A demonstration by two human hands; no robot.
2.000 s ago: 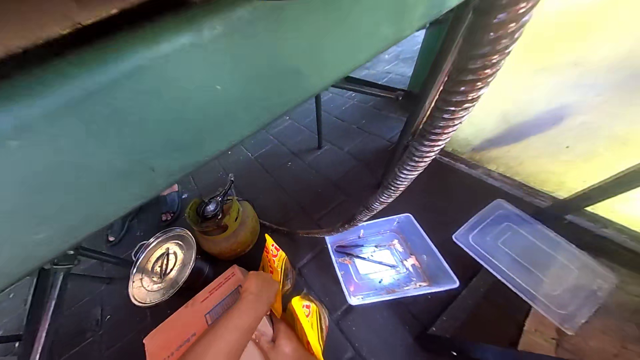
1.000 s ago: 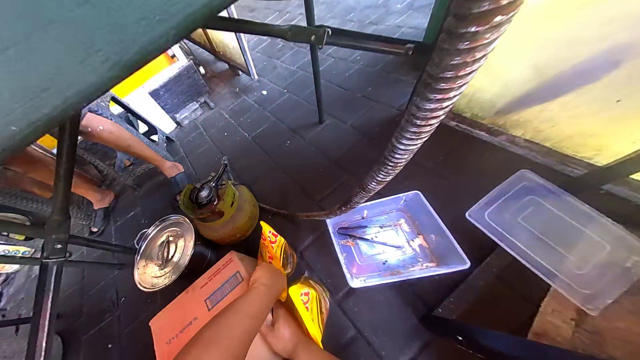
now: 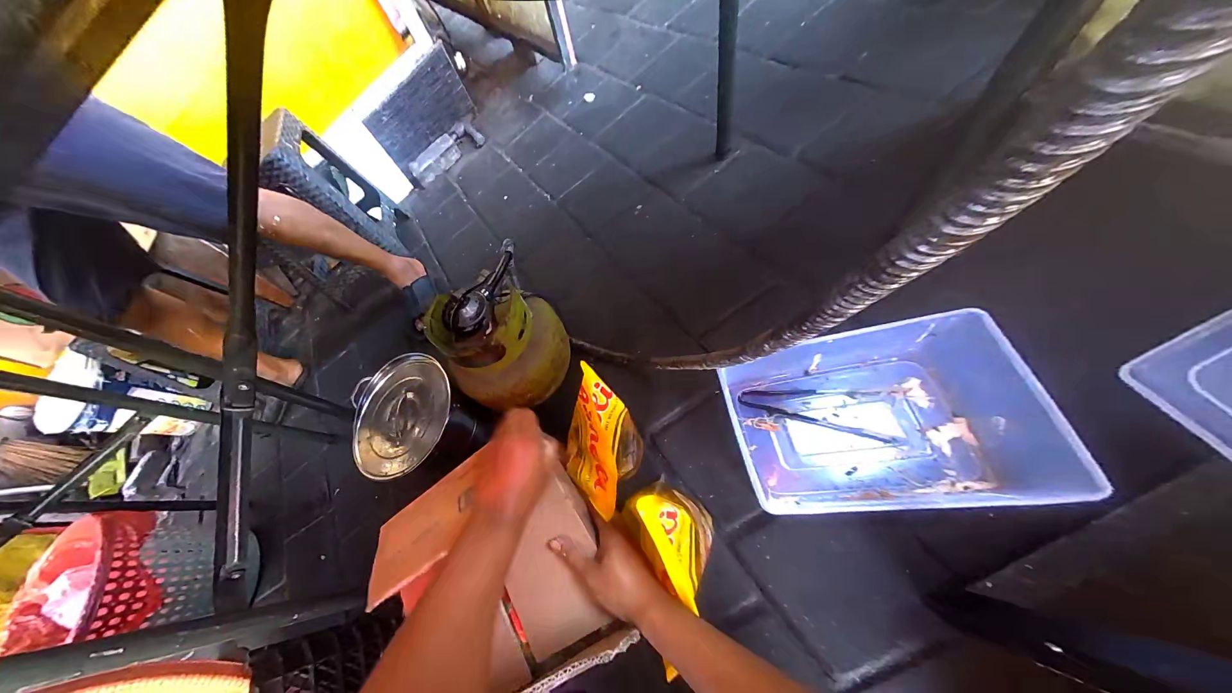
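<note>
Both my hands are on a cardboard box (image 3: 553, 577) at the bottom centre. My left hand (image 3: 515, 467) lies over its far flap side, the fingers blurred and partly hidden. My right hand (image 3: 606, 568) rests on the right flap with the thumb on the cardboard and the other fingers out of sight. Just right of the box stand two yellow plastic packages, one (image 3: 595, 438) beyond my right hand and one (image 3: 669, 534) beside my right wrist. A green gas cylinder (image 3: 525, 356) with a black regulator (image 3: 472, 313) stands beyond the box, next to a pot with a metal lid (image 3: 402, 416).
An open clear plastic bin (image 3: 1039, 433) with black tongs (image 3: 818, 419) and scraps stands right, its likely lid (image 3: 1193, 375) beyond. A ribbed hose (image 3: 924, 250) crosses above. Metal table legs (image 3: 239, 337), a red basket (image 3: 115, 577) and seated people's legs (image 3: 327, 231) are left.
The view has shifted down and left, uncovering the basket and more of the people. My hands have moved apart on the box, and more of its flaps shows.
</note>
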